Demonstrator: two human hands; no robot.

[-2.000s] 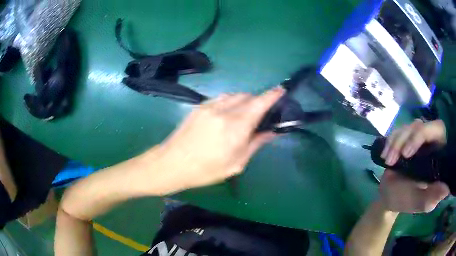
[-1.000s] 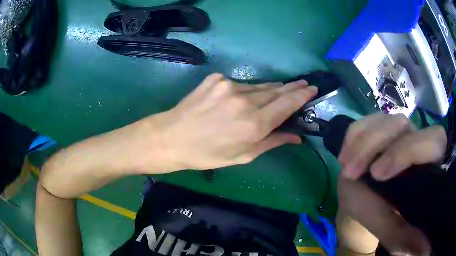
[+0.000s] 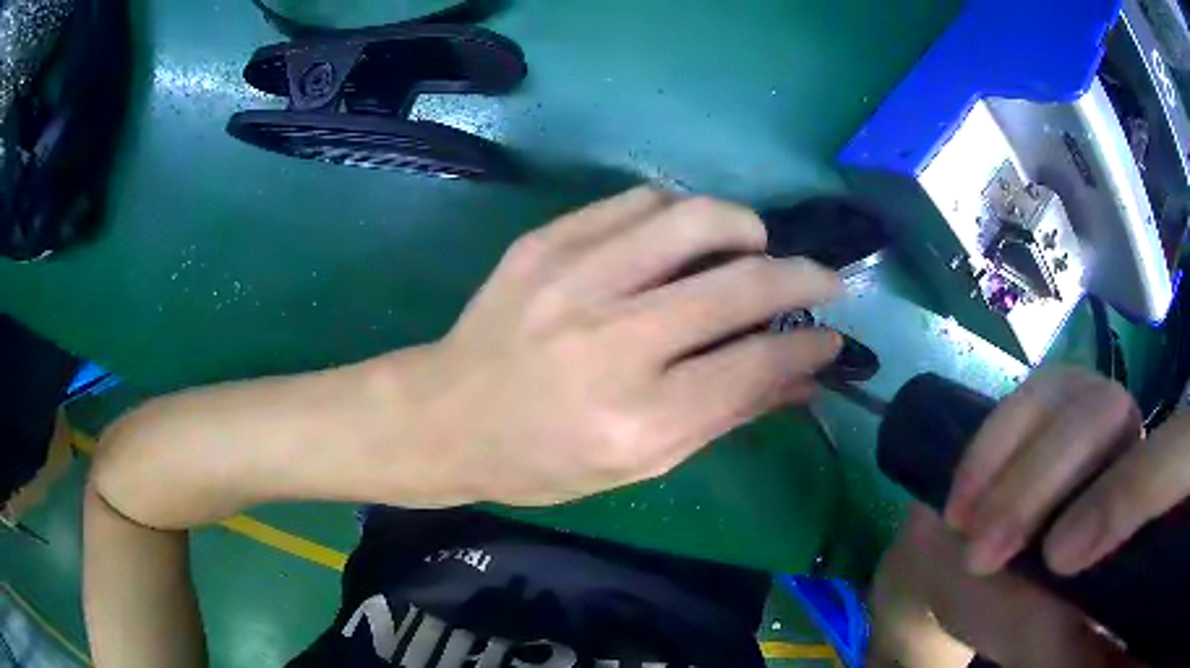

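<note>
My left hand [image 3: 613, 339] lies over a black clip base [image 3: 829, 235] at the centre right and grips it against the green bench. One dark jaw end and a round screw boss show past the fingers; the rest is hidden. My right hand [image 3: 1044, 483] holds a thick black electric screwdriver [image 3: 933, 431] at the lower right. Its thin bit points up-left towards the clip, near my left fingertips; whether it touches is unclear. Another black clip base [image 3: 379, 98] lies on the bench at the upper left, jaws apart, with part of a curved bracket [image 3: 379, 24] at its top.
The blue-sided white screw feeder [image 3: 998, 144] stands at the upper right, its metal pick-up point low at the front. A dark molded part [image 3: 59, 144] and part of a clear bag [image 3: 37, 29] lie at the far left. The green bench [image 3: 261, 300] ends near my body.
The screwdriver has come from the right to the clip, then drawn back slightly down-right. My left hand has spread further over the clip. The view has shifted, so the loose clip sits higher and further left.
</note>
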